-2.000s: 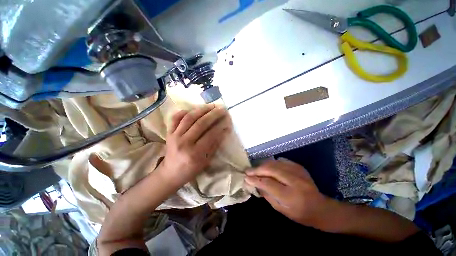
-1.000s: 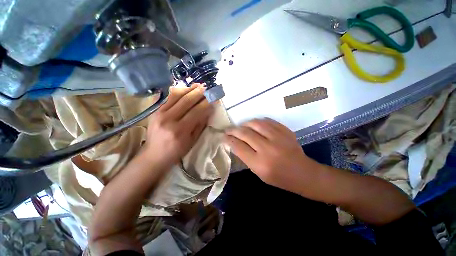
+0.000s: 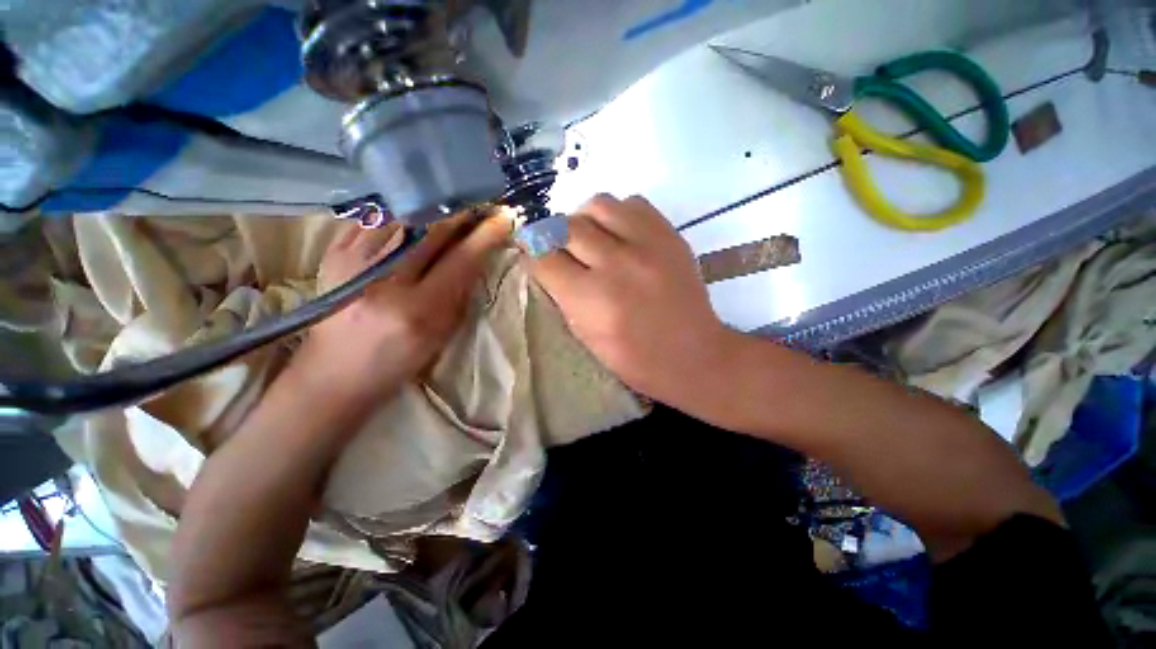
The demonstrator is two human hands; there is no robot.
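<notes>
Beige cloth lies crumpled under and left of the sewing machine's needle area, with a thicker textured piece at its right side. My left hand presses on the cloth just left of the needle area, its fingertips partly behind the machine's grey round part. My right hand is at the small grey block, fingers bent over the cloth's right edge. The presser foot and needle are mostly hidden, so I cannot tell whether either hand pinches the cloth.
Scissors with green and yellow handles lie on the white table. A brown tape patch is right of my right hand. A dark curved bar crosses over the cloth. More beige cloth and a blue crate are at the right.
My right hand has moved up and left from the cloth's lower corner to the grey block. My left hand has moved left. The textured piece now shows, and the view has shifted.
</notes>
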